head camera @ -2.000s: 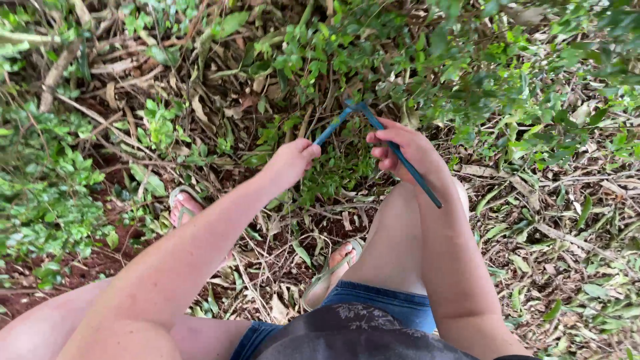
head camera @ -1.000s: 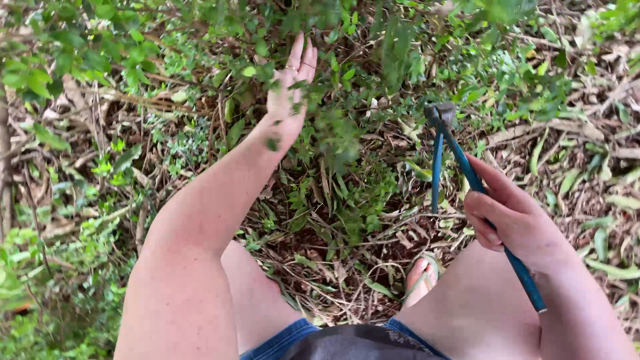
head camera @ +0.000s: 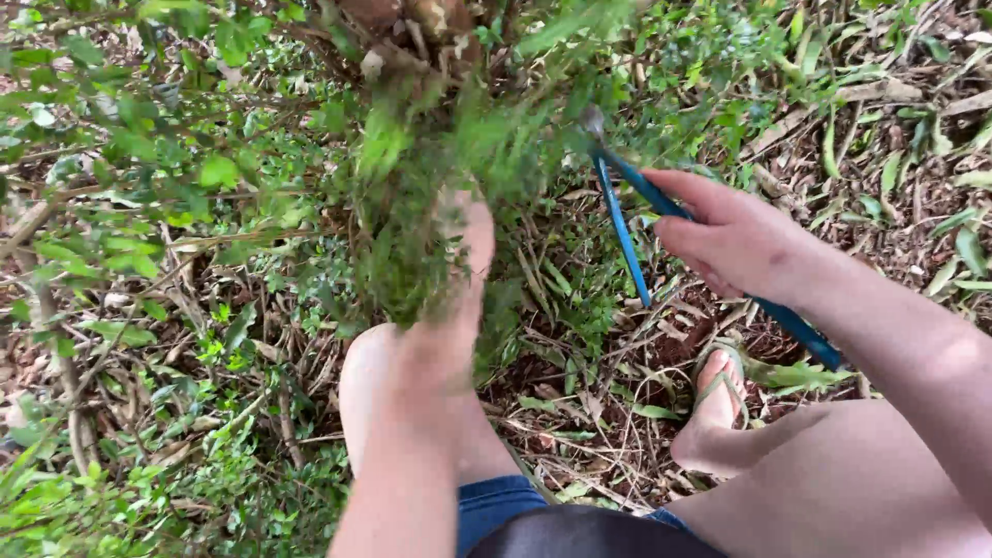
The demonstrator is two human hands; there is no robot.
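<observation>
My right hand grips one blue handle of a pair of long-handled shears or loppers, right of centre. The other blue handle hangs free to its left, and the two handles stand apart. The tool's head points up into the foliage and is blurred. My left hand is at the centre among blurred leafy green branches, which cover most of it. Its fingers are hidden, so whether it holds a branch does not show.
A woody plant base stands at the top centre. Thin branches and low green plants cover the left. Dry leaves and sticks lie on reddish soil at the right. My foot in a flip-flop rests at lower right.
Two seconds ago both hands were on the tool's handles; a second ago the left was off it, raised with its palm visible. Now leaves cover the left hand. The right keeps one handle.
</observation>
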